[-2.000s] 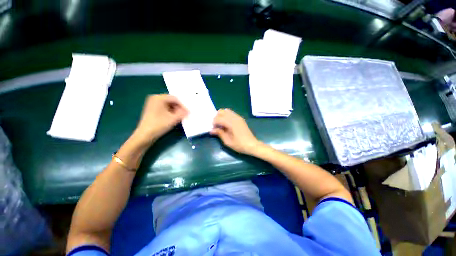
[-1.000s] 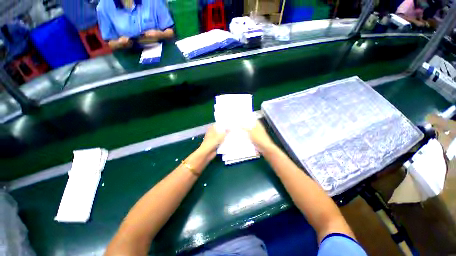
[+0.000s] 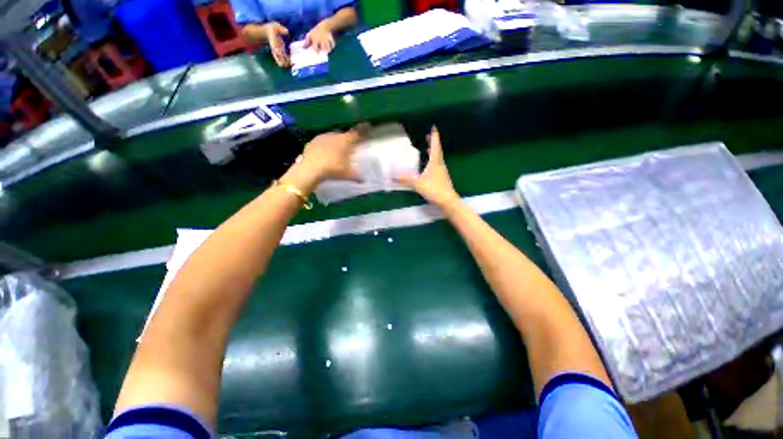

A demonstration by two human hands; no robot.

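A stack of white folded papers [image 3: 385, 161] is between my two hands over the green conveyor belt, beyond the pale metal strip. It is blurred. My left hand [image 3: 328, 161] is on the stack's left side with the fingers curled against it. My right hand [image 3: 433, 176] is at its right lower edge, with one or more fingers raised and the fingertips near the papers. A second pile of white papers [image 3: 176, 261] lies on the near bench at the left, partly hidden by my left forearm.
A large silvery film-wrapped tray [image 3: 661, 266] lies at the right. A clear plastic bag [image 3: 43, 360] is at the left edge. A white and dark blue box [image 3: 249, 129] is on the belt. Across it, a person's hands hold a paper near a fanned stack [image 3: 421, 36].
The stack has moved from the near bench out over the belt, carried by both hands. The view has shifted, and the white and blue box now shows on the belt.
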